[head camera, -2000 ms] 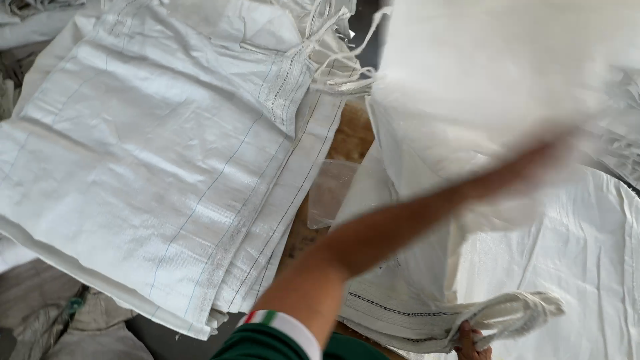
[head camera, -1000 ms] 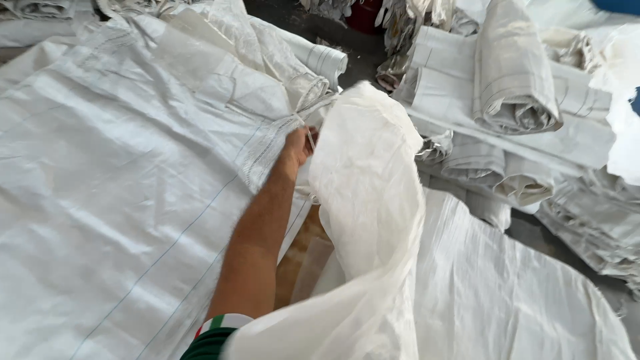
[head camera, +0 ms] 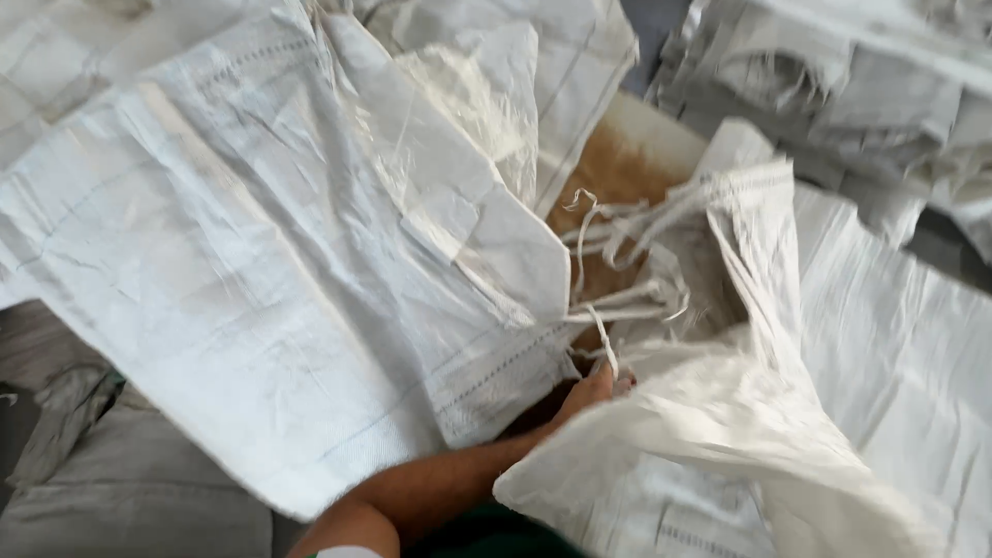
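Note:
My left hand [head camera: 593, 391] reaches in from the bottom centre. Its fingers are closed around a white tie cord [head camera: 606, 341] beside the stitched corner of a large white woven bag [head camera: 256, 310]. Part of the hand is hidden behind raised, thin white sheeting [head camera: 697, 418]. More frayed cords [head camera: 635, 232] and a gathered, stitched white fabric end [head camera: 752, 194] lie just beyond the hand. Clear plastic film [head camera: 480, 108] shows at the bag's upper edge. My right hand is not in view.
A brown-stained surface [head camera: 620, 155] shows between the bags. Folded and rolled white bags [head camera: 876, 101] are heaped at the upper right. Grey-looking folded fabric [head camera: 139, 480] lies at the lower left, and wrinkled white sheeting [head camera: 891, 341] spreads at the right.
The left bag's stitched corner and cords have come down toward me with my left hand. The bag is now more wrinkled. My right hand, seen on a strap bundle two seconds ago, is out of view.

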